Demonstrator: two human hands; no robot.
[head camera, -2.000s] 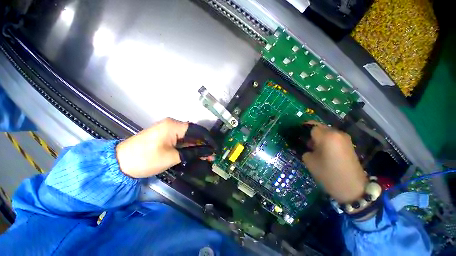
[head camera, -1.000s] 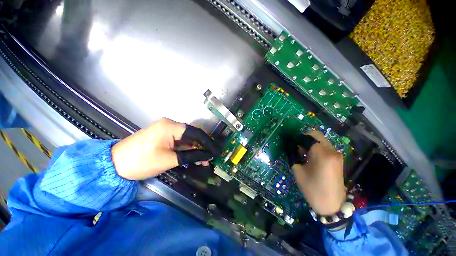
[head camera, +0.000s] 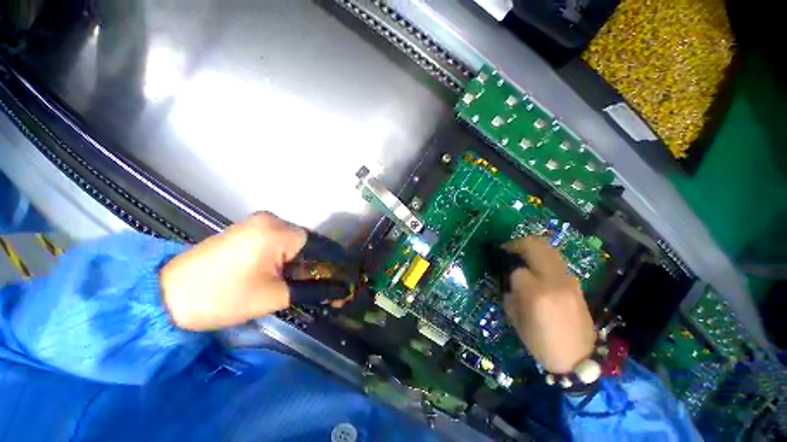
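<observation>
The green main circuit board (head camera: 470, 250) lies in a black pallet (head camera: 431, 168), with a yellow block (head camera: 415, 272) near its left edge. My right hand (head camera: 548, 302) is over the middle of the board, fingertips pointing down in dark coverings; whether they hold a part is hidden. My left hand (head camera: 250, 272) is beside the board's left edge, thumb and fingers in black finger cots drawn together. Tiny yellowish bits show between them, too small to name surely.
A green side strip (head camera: 535, 138) runs along the far edge. A black bin heaped with yellow components (head camera: 664, 69) stands at upper right. A metal clamp (head camera: 388, 200) juts at the pallet's left. Conveyor chain rails (head camera: 406, 43) run along both sides. Another board (head camera: 716, 324) is at right.
My left hand has moved slightly left and down, and small yellowish bits now show at its fingers. My right hand has shifted left from its first position and stays over the board.
</observation>
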